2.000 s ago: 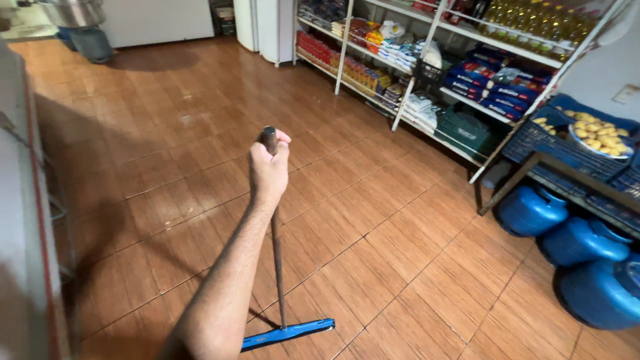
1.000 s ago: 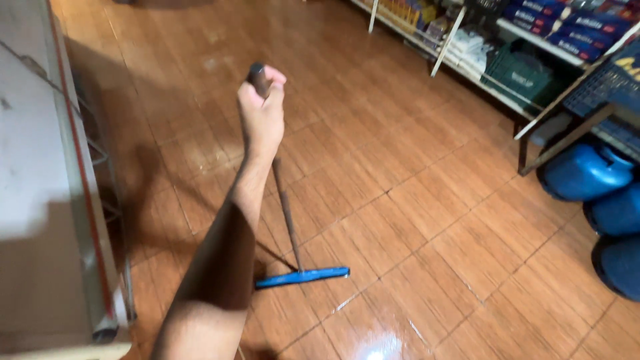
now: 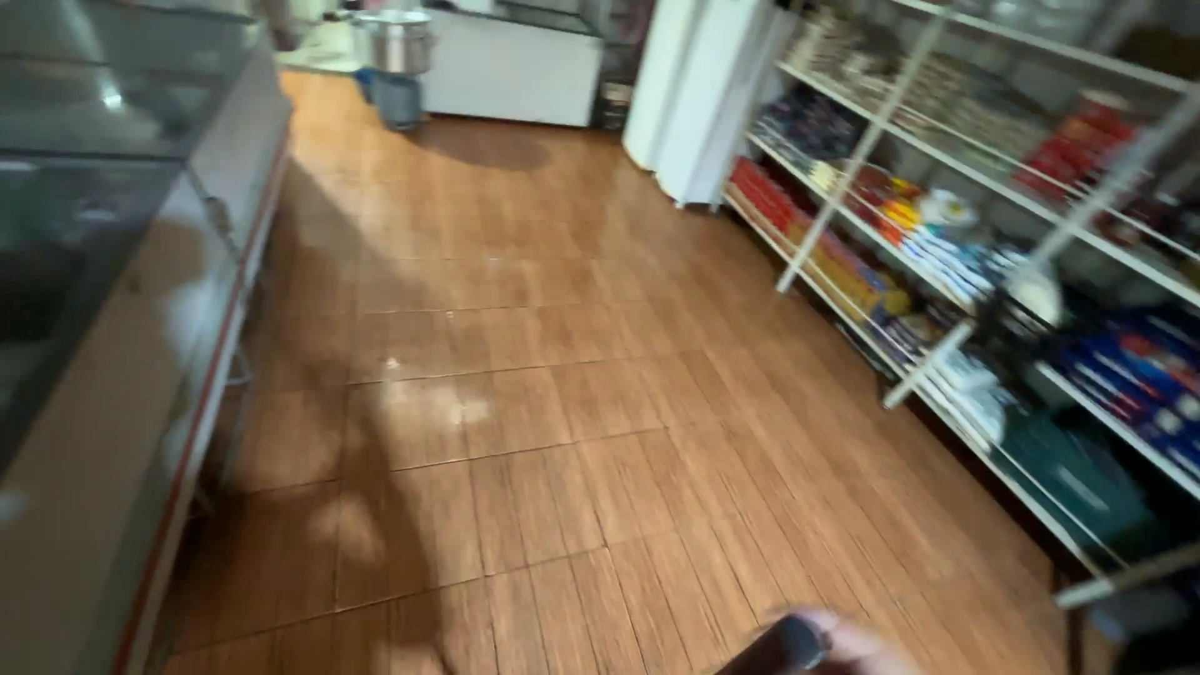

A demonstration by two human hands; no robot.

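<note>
At the bottom edge, right of centre, part of my left hand (image 3: pixel 858 649) shows, blurred and cut off by the frame. It is closed around the upper end of a dark squeegee handle (image 3: pixel 769 650), whose rounded tip points up and right. The rest of the handle, the blue squeegee head and my forearm are out of view. My right hand is not in view. Wood-look floor tiles (image 3: pixel 619 487) stretch ahead, with shiny patches on them.
A glass-topped display counter (image 3: pixel 225 211) runs along the left. White metal shelving (image 3: pixel 923 361) with packaged goods and a dark green crate (image 3: pixel 1069 478) lines the right. Farther off are a metal pot (image 3: pixel 401 42), a white chest (image 3: pixel 511 70) and a tall white cabinet (image 3: pixel 703 98).
The view has swung up and ahead. My left hand, with the handle, now sits at the lower right edge; the forearm, blue squeegee head and blue gas cylinders have left the view.
</note>
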